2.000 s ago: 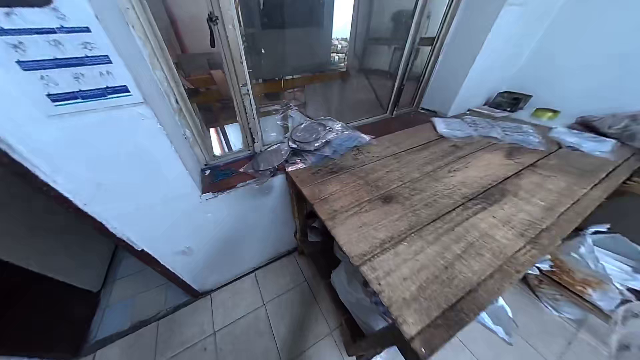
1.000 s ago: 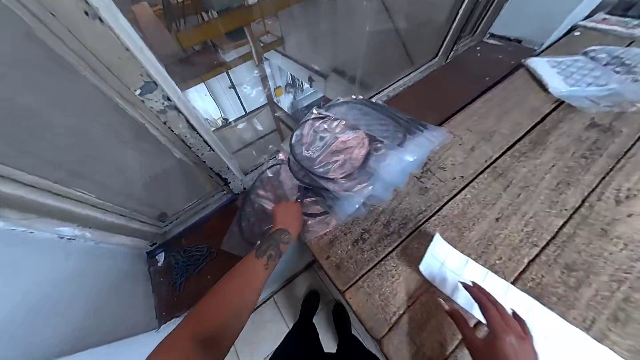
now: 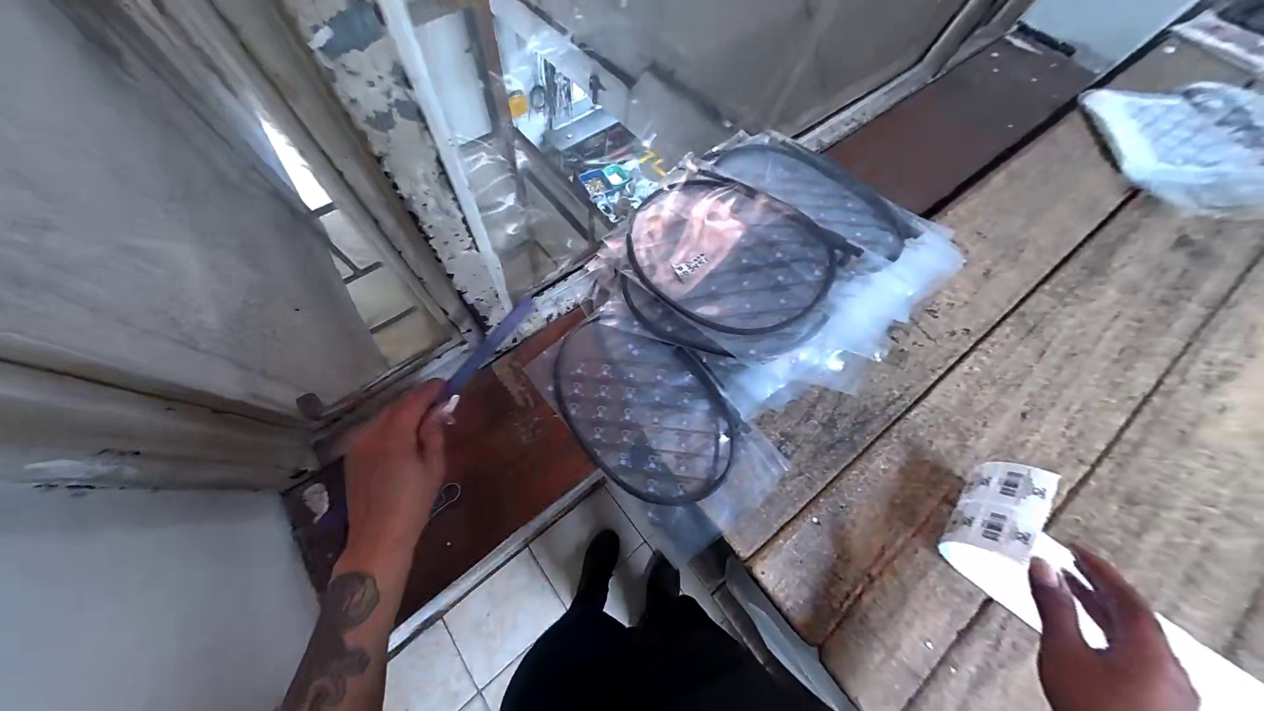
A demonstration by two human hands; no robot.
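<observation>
My left hand [image 3: 400,464] grips a thin purple strip [image 3: 489,346] above the red-brown window sill, left of the bags. My right hand [image 3: 1111,632] pinches a white strip of printed labels [image 3: 1007,509] over the wooden table; the strip's end curls up and bears barcodes. Between my hands, clear plastic bags holding looped black cables [image 3: 731,257] lie stacked across the sill and the table corner. One bagged cable loop [image 3: 647,410] lies nearest me, partly past the table's edge. A small printed label [image 3: 691,267] is on an upper bag.
The plank table [image 3: 987,385] fills the right side. More clear plastic bags [image 3: 1185,143] lie at its far right. A peeling window frame [image 3: 425,168] rises behind the sill [image 3: 494,434]. A thin looped item [image 3: 446,499] rests on the sill. Below are floor tiles [image 3: 504,612] and my feet.
My left hand has moved from the bagged cables to the left and now holds the purple strip. The dark cord bundle seen earlier on the sill is now mostly hidden behind my left hand.
</observation>
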